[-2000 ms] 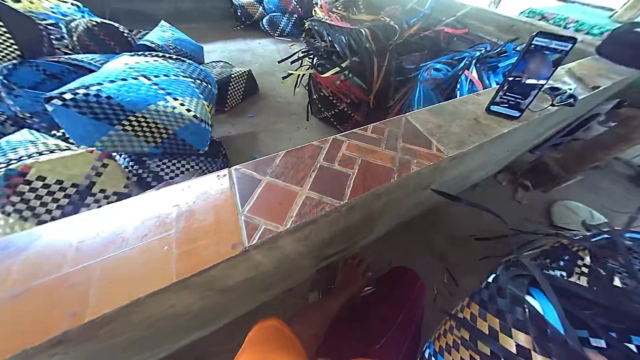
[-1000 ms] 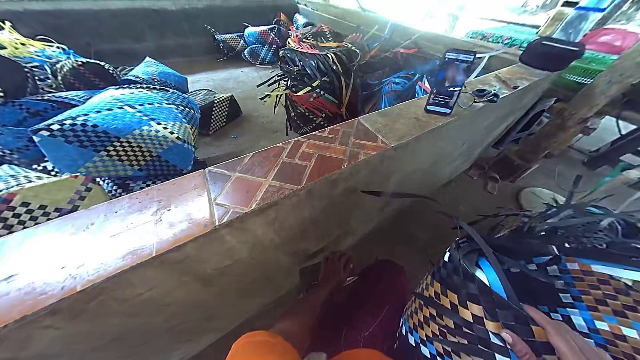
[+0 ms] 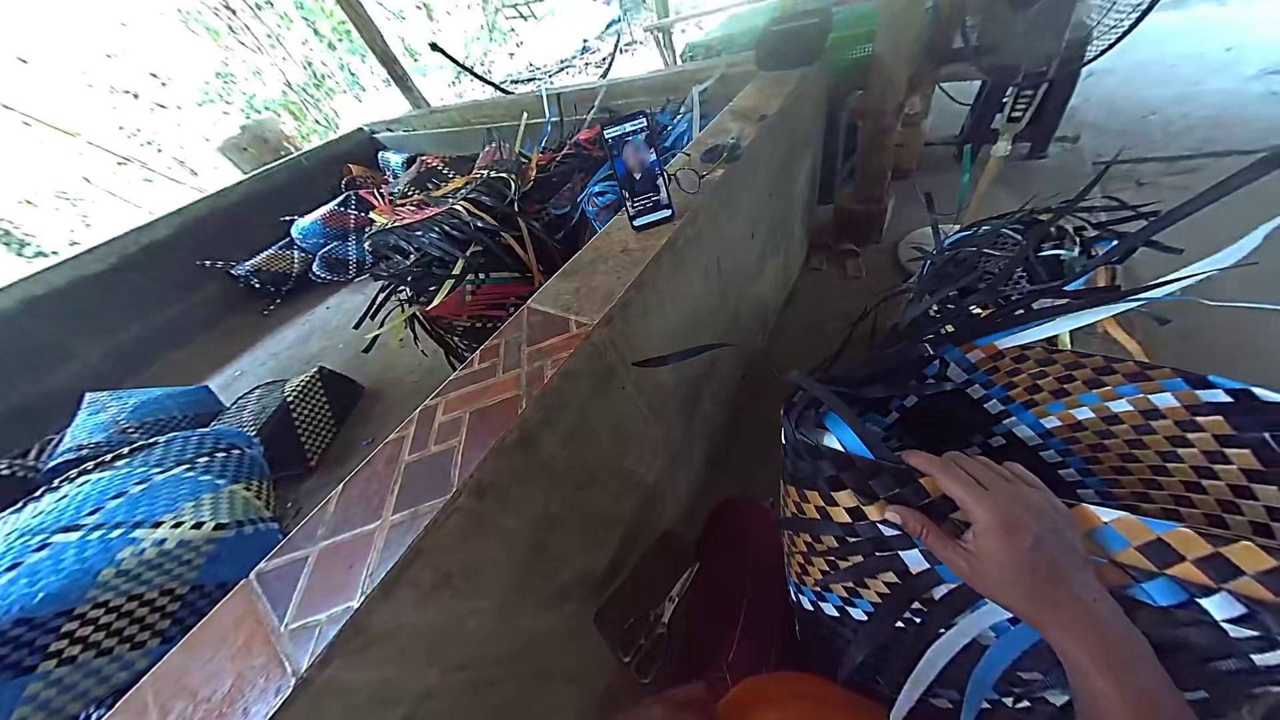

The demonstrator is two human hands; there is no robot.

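A large woven basket of black, orange, blue and white plastic strips (image 3: 1160, 440) lies at the right, with long loose strips (image 3: 1030, 260) spreading from its far end. My right hand (image 3: 1000, 530) comes in from the lower right, its back up, and its thumb and index finger grip the black strips at the basket's near edge. Loose white and blue strips curve below the wrist. My left hand is out of view. Scissors (image 3: 655, 630) lie low in the middle, left of the basket, beside dark red cloth (image 3: 735, 590).
A low concrete wall with a tiled top (image 3: 440, 430) runs diagonally on the left. A phone (image 3: 638, 172) stands upright on it, with eyeglasses (image 3: 686, 180) beside it. Beyond are blue woven baskets (image 3: 140, 540) and a bundle of strips (image 3: 470, 240). A wooden post (image 3: 870, 150) stands behind.
The view has swung right and up. My right hand, unseen two seconds ago, was at the lower right edge a second ago and now shows fully on the basket's edge.
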